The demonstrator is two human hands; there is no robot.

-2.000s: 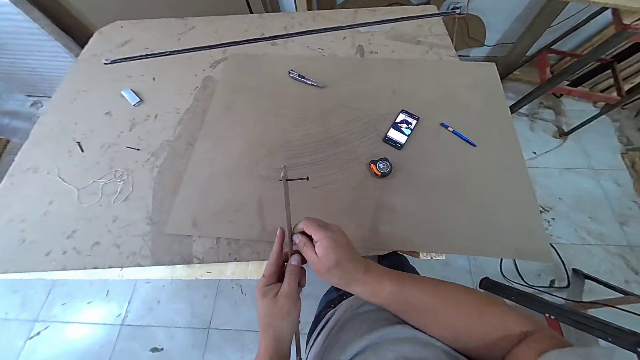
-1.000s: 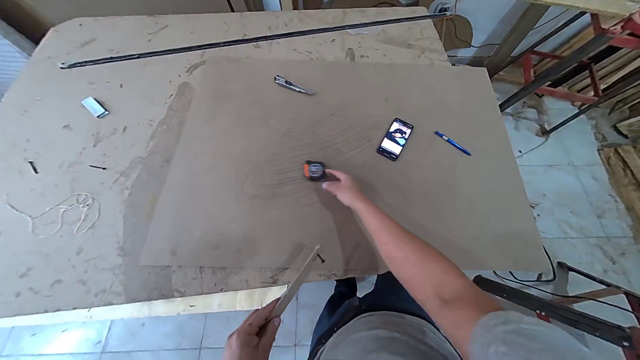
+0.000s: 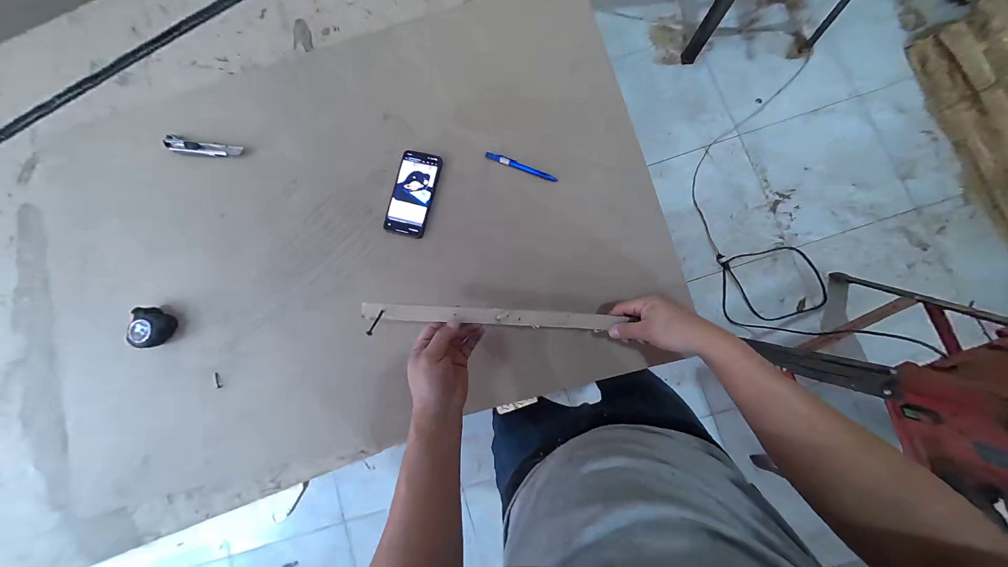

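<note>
A thin wooden strip (image 3: 543, 318) lies crosswise low over a large brown sheet (image 3: 260, 236) on the table. A dark nail (image 3: 376, 322) passes through its left end. My left hand (image 3: 442, 358) grips the strip left of its middle, thumb on top. My right hand (image 3: 650, 323) holds the strip's right end, near the sheet's right edge. A tape measure (image 3: 151, 327) sits on the sheet to the left, with a small nail or screw (image 3: 218, 380) below it.
A smartphone (image 3: 413, 194) with a lit screen, a blue pen (image 3: 520, 167) and a utility knife (image 3: 203, 147) lie beyond the strip. A long dark bar (image 3: 110, 69) crosses the far left. A cable (image 3: 728, 264) and a red machine (image 3: 953, 417) are at right.
The tape measure has moved left and my right hand has let it go. That hand now holds the strip, which has turned crosswise. The view has shifted right and closer.
</note>
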